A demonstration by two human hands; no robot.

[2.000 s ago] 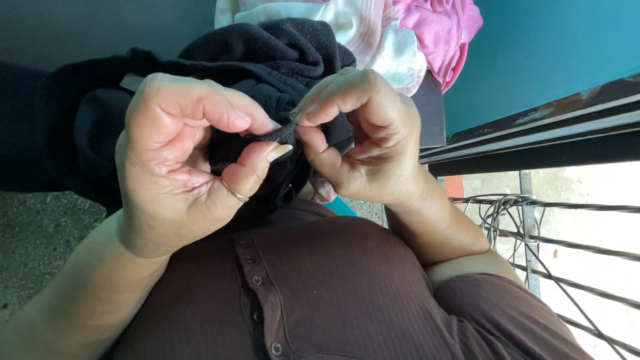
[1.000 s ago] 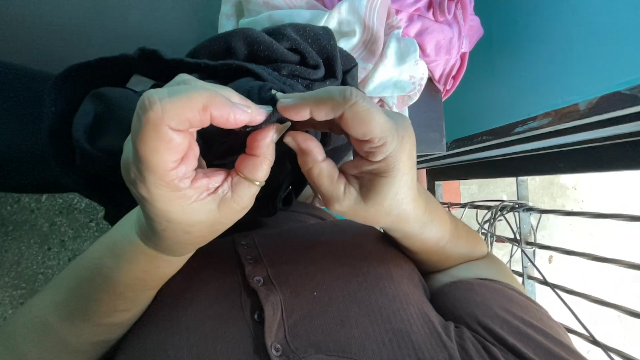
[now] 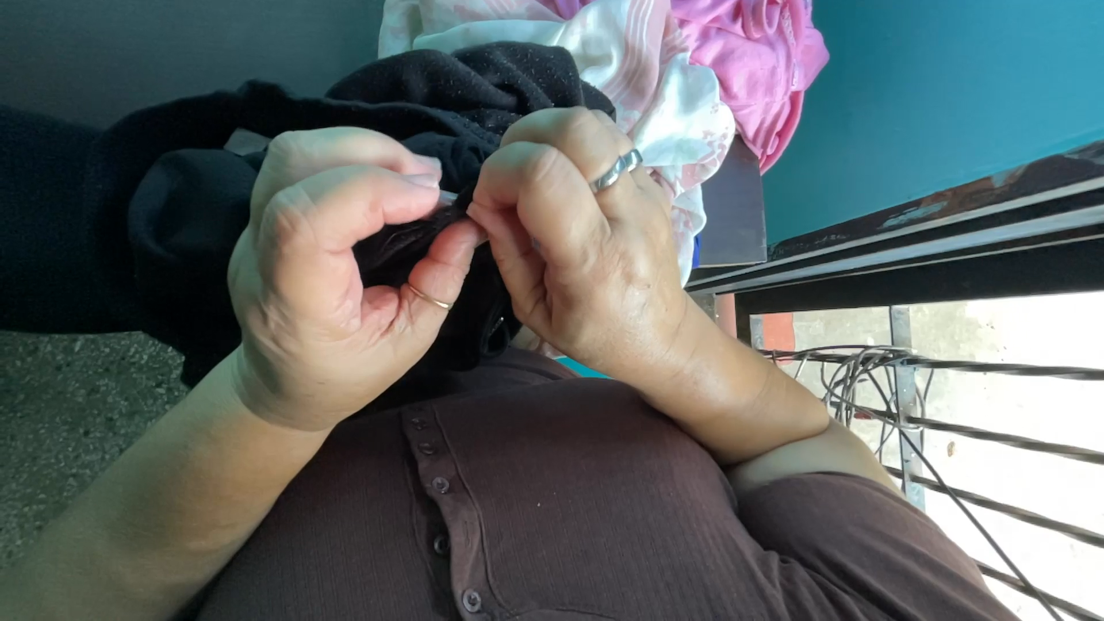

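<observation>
Both hands meet near the middle of the head view, over a dark garment (image 3: 203, 207) of soft fabric that lies across the lap side and upper left. My left hand (image 3: 336, 259), with a thin gold-coloured ring, has its fingers curled and its thumb reaching to the right hand's fingertips; a bit of dark cloth lies between its fingertips. My right hand (image 3: 586, 233), with a silver-coloured ring, pinches the dark cloth between thumb and forefinger. Whether a small tool or thread is in the fingertips cannot be made out.
White and pink printed cloth (image 3: 681, 108) and a pink garment (image 3: 759, 69) are heaped on a dark surface (image 3: 731, 203) beyond the hands. At right are a teal wall (image 3: 940, 95), a window ledge, twisted metal bars (image 3: 1009, 437) and a coil of cable (image 3: 858, 379). Speckled floor (image 3: 78, 414) shows at left.
My right hand has turned, so its back and silver-coloured ring now show. My left hand's fingers are curled closer together at the tips, still beside the right hand's.
</observation>
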